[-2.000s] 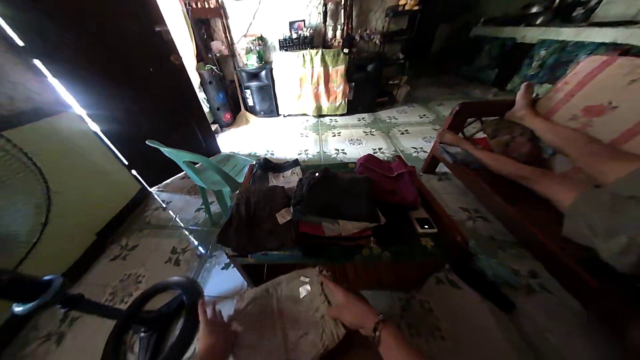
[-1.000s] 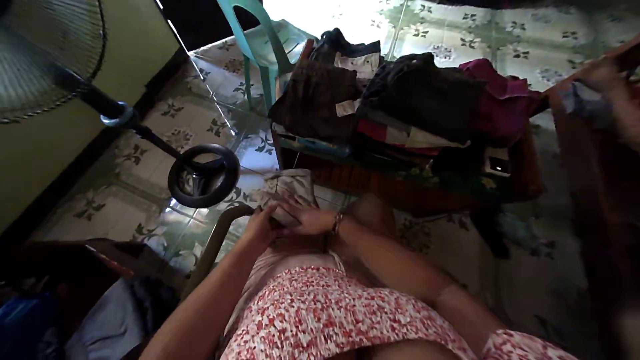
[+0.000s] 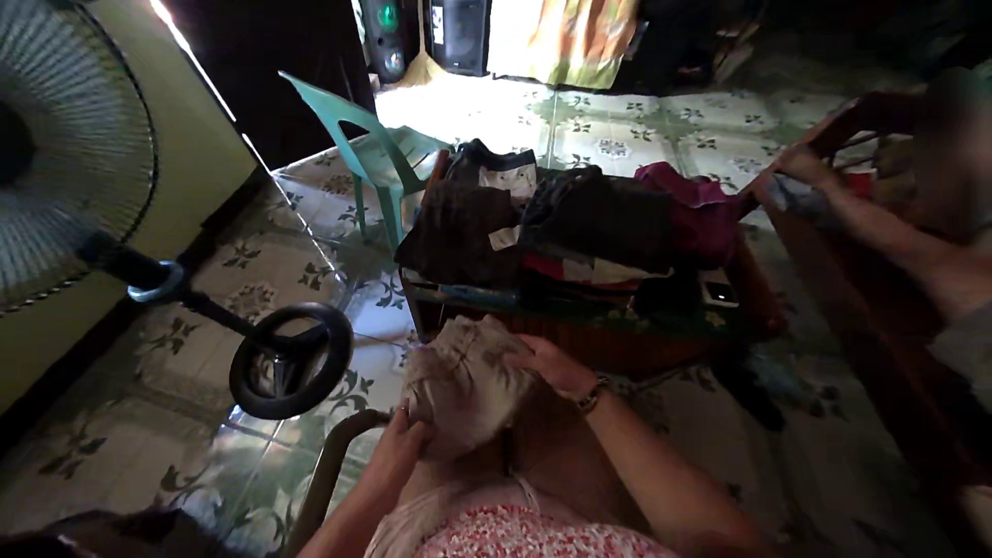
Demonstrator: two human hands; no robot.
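Note:
A beige cloth garment [image 3: 469,384], bunched and partly folded, lies over my lap. My left hand [image 3: 407,438] grips its lower left edge, and my right hand [image 3: 554,368], with a bracelet at the wrist, holds its upper right side. Just beyond it, a low wooden table [image 3: 589,341] bears piles of folded clothes: a dark brown garment [image 3: 465,232] at the left, a black garment [image 3: 604,221] in the middle and a magenta garment [image 3: 697,213] at the right. A phone [image 3: 719,293] lies near the table's right front corner.
At the left stands a fan [image 3: 70,155] with a round black base [image 3: 291,360]. A green plastic chair [image 3: 376,155] is behind the table's left end. Another person's arm [image 3: 883,225] rests along a wooden bench [image 3: 837,287] at the right. Speakers [image 3: 459,35] and a broom [image 3: 422,68] stand at the back.
The hands were close together on the garment one second ago; now they are apart at its two sides, and the garment is raised and more spread. The view has tilted up again.

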